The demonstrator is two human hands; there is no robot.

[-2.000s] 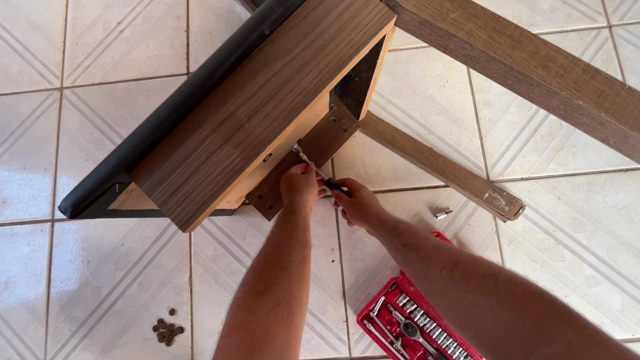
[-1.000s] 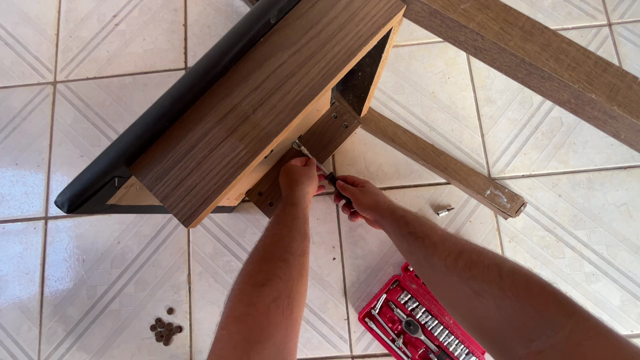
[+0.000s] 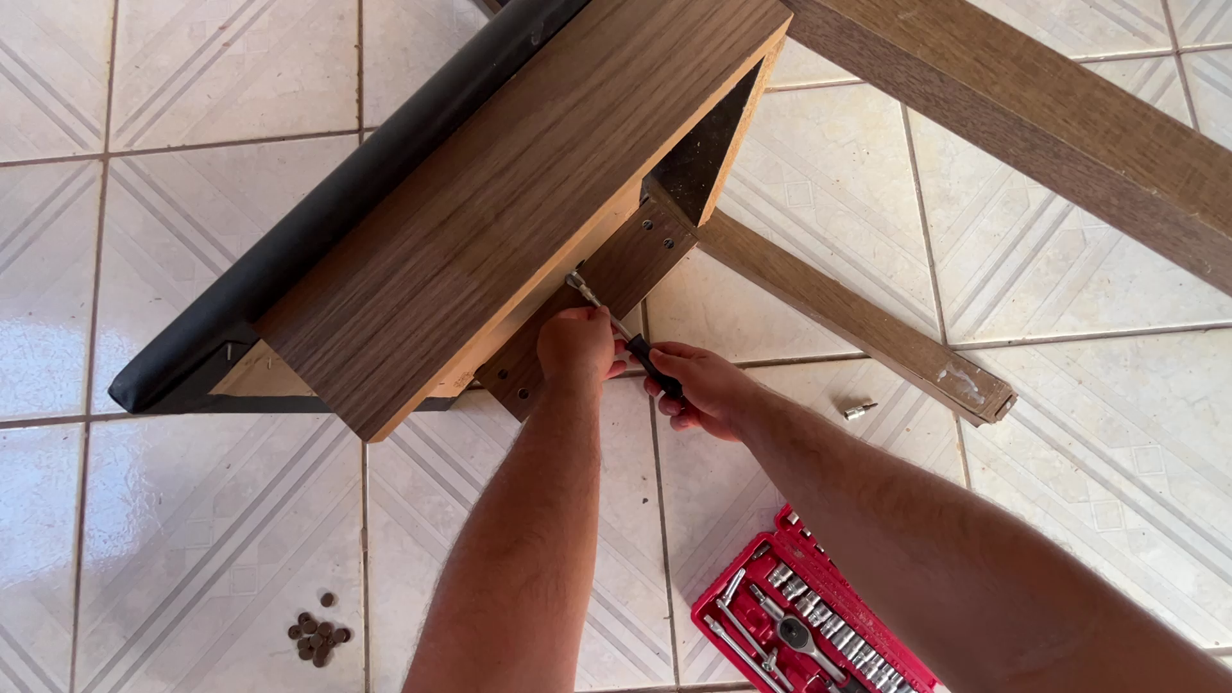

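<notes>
My right hand (image 3: 701, 387) is closed around the black handle of a socket driver (image 3: 652, 364). Its metal shaft runs up and left past my left hand (image 3: 580, 348), whose fingers are at the shaft; the grip there is partly hidden. The socket end rests at the inner edge of a wood-grain panel (image 3: 539, 192) on an overturned chair or stool. Beneath my left hand lies a brown wooden crosspiece (image 3: 616, 260) with screws near both ends. A black padded edge (image 3: 327, 212) runs along the far left side of the piece.
Wooden legs (image 3: 847, 289) and a thick wooden beam (image 3: 1011, 125) extend right. A small metal socket bit (image 3: 859, 409) lies on the tiled floor. An open red socket set (image 3: 760, 630) sits below my right forearm. Several small brown round caps (image 3: 318, 640) lie at lower left.
</notes>
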